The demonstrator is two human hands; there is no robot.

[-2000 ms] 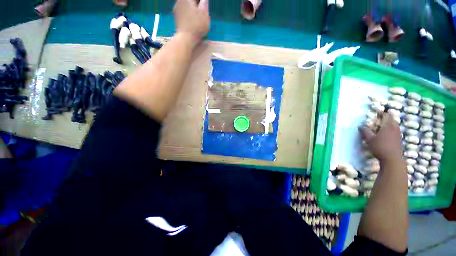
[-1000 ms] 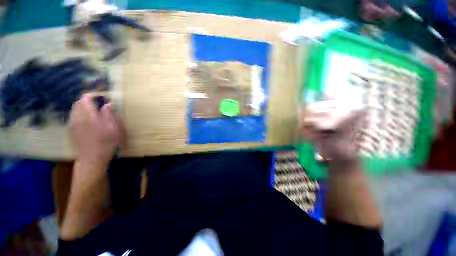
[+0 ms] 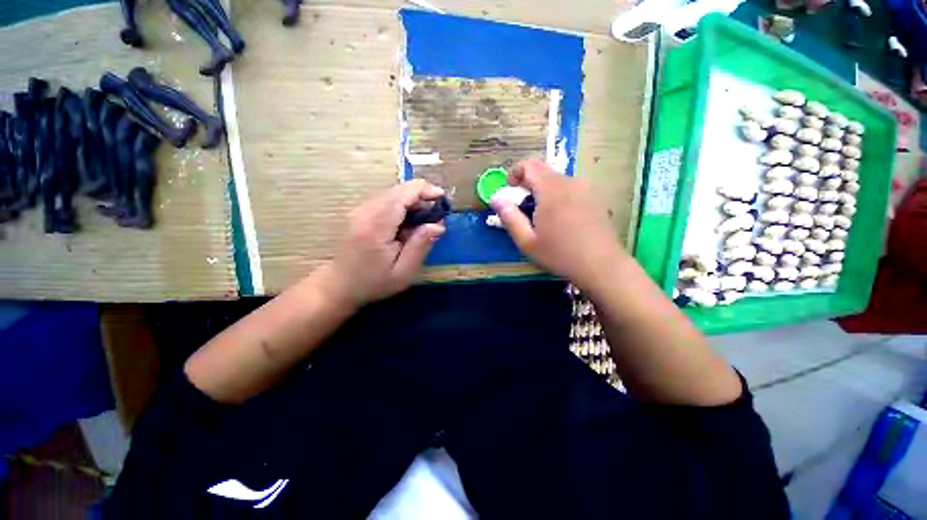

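Note:
My left hand (image 3: 381,242) is over the near left part of the blue work pad (image 3: 498,49), closed on a dark leg part (image 3: 427,212). My right hand (image 3: 564,218) is at the pad's right side and holds a cream-white body part (image 3: 510,196) with a dark end. The small green cap (image 3: 492,184) sits on the brown cardboard patch (image 3: 468,117), right beside my right fingertips. The two held parts are apart. Much of the leg part is hidden in my left hand.
Dark leg parts (image 3: 66,152) lie in a row on the cardboard sheet (image 3: 305,91) at left. The green tray (image 3: 666,203) at right holds rows of cream parts (image 3: 803,193). White crumpled strips (image 3: 661,15) lie at its upper left. A crate of small parts (image 3: 592,340) shows below the bench edge.
My left hand has come from the leg parts at left to the pad with a leg part. My right hand has moved from the tray to the green cap with a cream part. The view has shifted.

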